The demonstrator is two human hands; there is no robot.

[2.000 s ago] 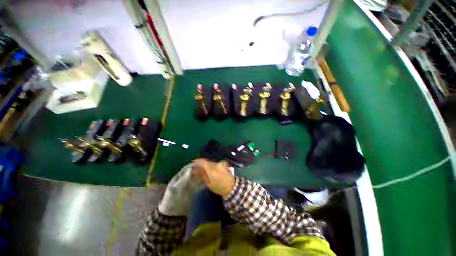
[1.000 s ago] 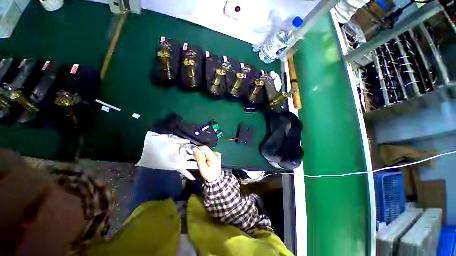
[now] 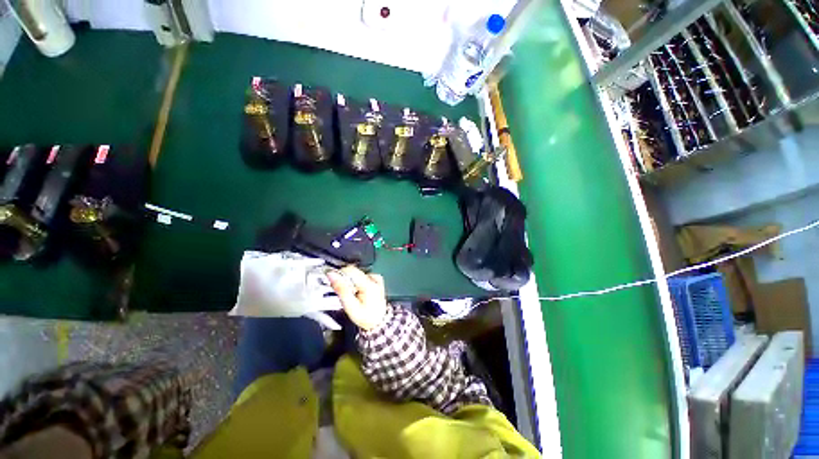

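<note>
My bare right hand [image 3: 361, 298] pinches the finger end of a white glove [image 3: 280, 285] at the bench's front edge. The glove looks flat, with its wide end to the left and no sleeve running into it. My left hand is not in view; only a blurred plaid sleeve shows at the lower left. Just behind the glove lie a dark housing part [image 3: 310, 244], a small green circuit board [image 3: 373, 235] and, joined by a thin red wire, a dark square module [image 3: 424, 238].
Black lock units with brass fittings stand in a back row [image 3: 364, 143] and at the left [image 3: 90, 211]. A slim white stick [image 3: 169, 212] lies between them. A black bag [image 3: 494, 238] is at the right, a water bottle [image 3: 462, 72] by the wall, a green conveyor [image 3: 584, 224] beyond.
Two seconds ago the glove was on my left hand, with my right hand on it. Now it hangs from my right hand, and the left arm has moved to the lower left.
</note>
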